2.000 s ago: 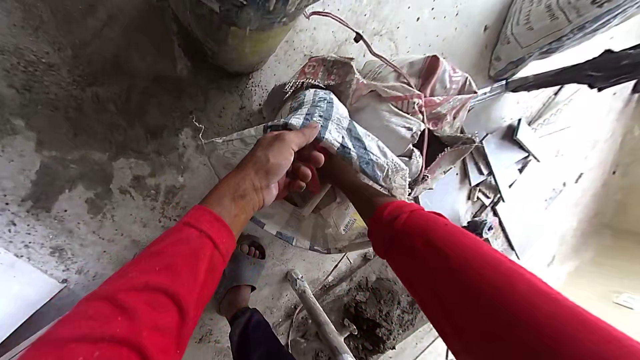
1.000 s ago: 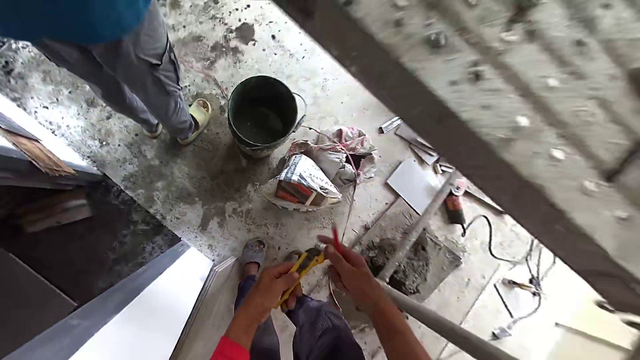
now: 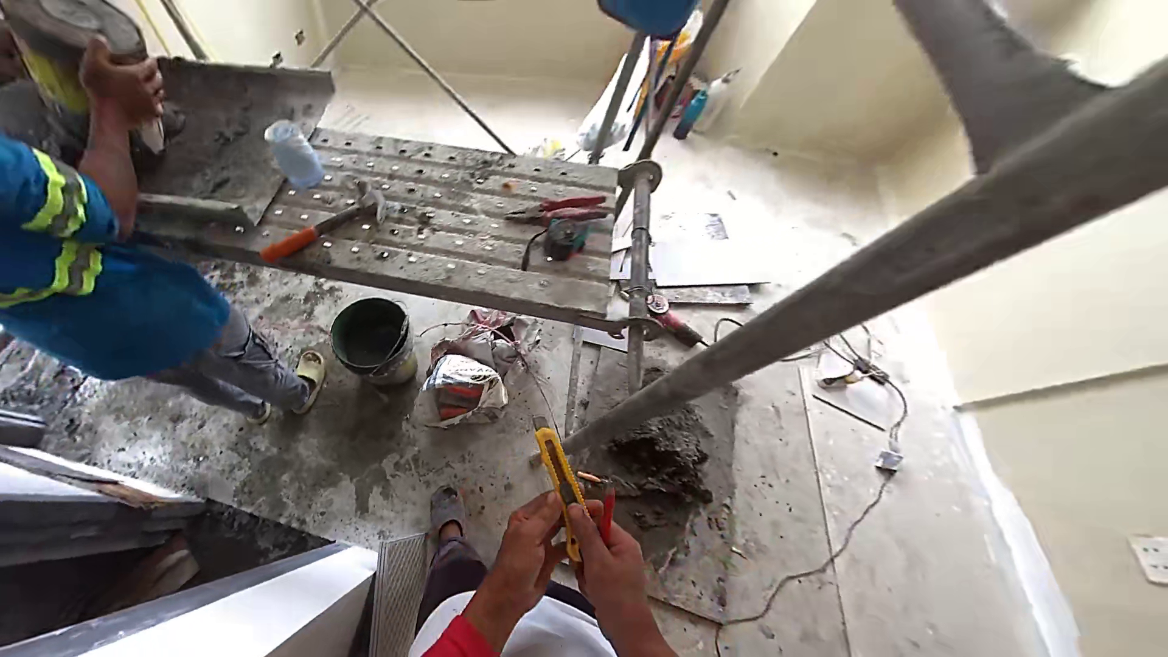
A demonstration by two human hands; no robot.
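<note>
A yellow utility knife is held upright between both hands, a short length of blade showing at its top end. My left hand grips its lower part from the left. My right hand has its thumb against the knife's body and also holds a thin red object, perhaps a pencil. Past my hands, an open woven sack with red items inside stands on the floor near a dark bucket.
A scaffold platform carries a hammer, red-handled pliers and a plastic cup. A scaffold tube slants across the right. A co-worker in a blue shirt stands left. Wet mortar and cords lie on the floor.
Two seconds ago my hands were at the sack; one second ago they held the yellow knife lower down, away from it. The view has swung up to the scaffold.
</note>
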